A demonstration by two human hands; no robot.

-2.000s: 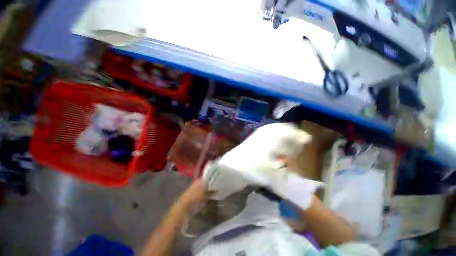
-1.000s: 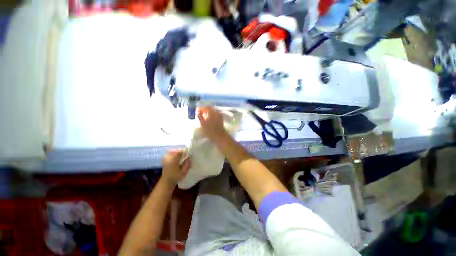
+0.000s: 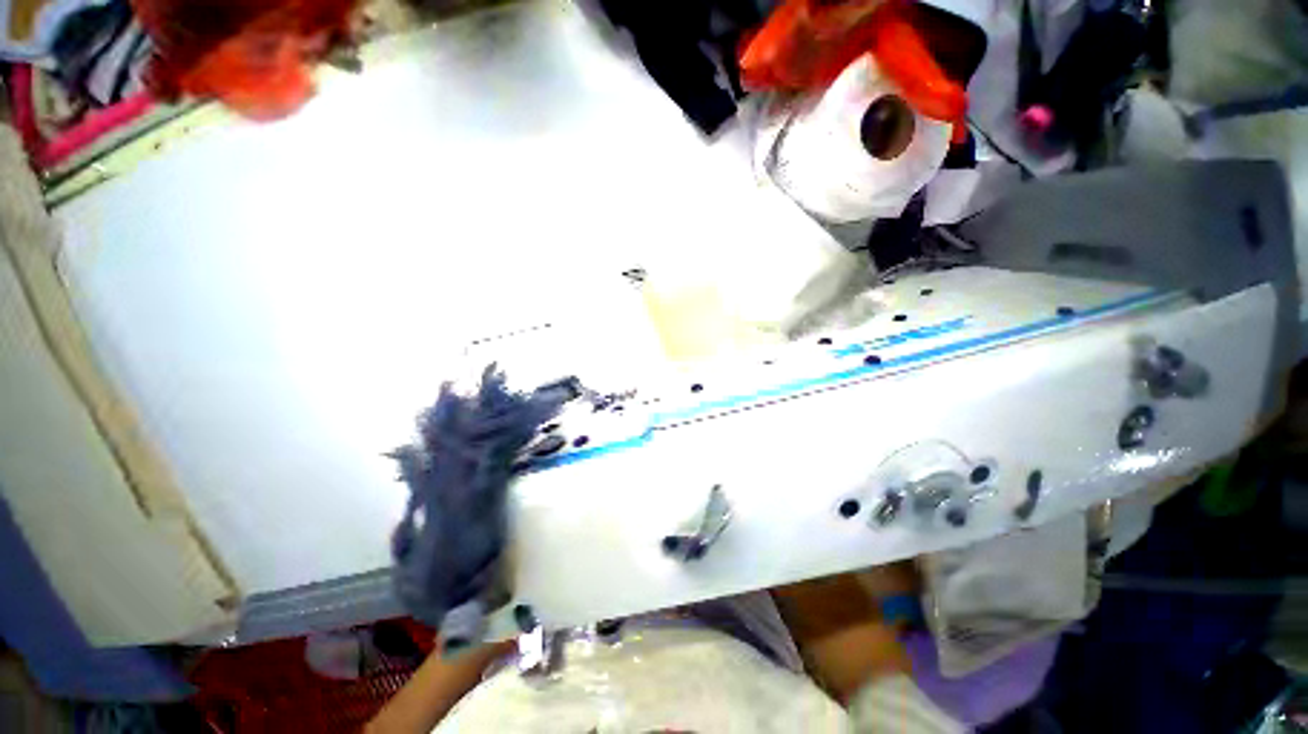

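The white sewing machine head [image 3: 889, 459] with a blue stripe fills the middle and right. A navy-grey thread tuft [image 3: 466, 502] hangs at its left end. The needle area is hidden beneath the head. Both my hands are out of sight; only parts of my forearms show below the machine, the left one [image 3: 430, 688] and the right one [image 3: 846, 631]. A pale rounded cloth surface [image 3: 646, 688] lies between them; I cannot tell whether it is clothing or a work piece.
The white table [image 3: 273, 316] spreads behind and left of the machine. Layered cream fabric [image 3: 101, 387] lines its left edge. A white thread cone [image 3: 861, 144] and red plastic [image 3: 803, 43] sit behind the head. A red basket [image 3: 273, 696] is below the table.
The view has moved closer over the machine and tilted. The cream piece that both hands held near the needle, the scissors and both hands no longer show.
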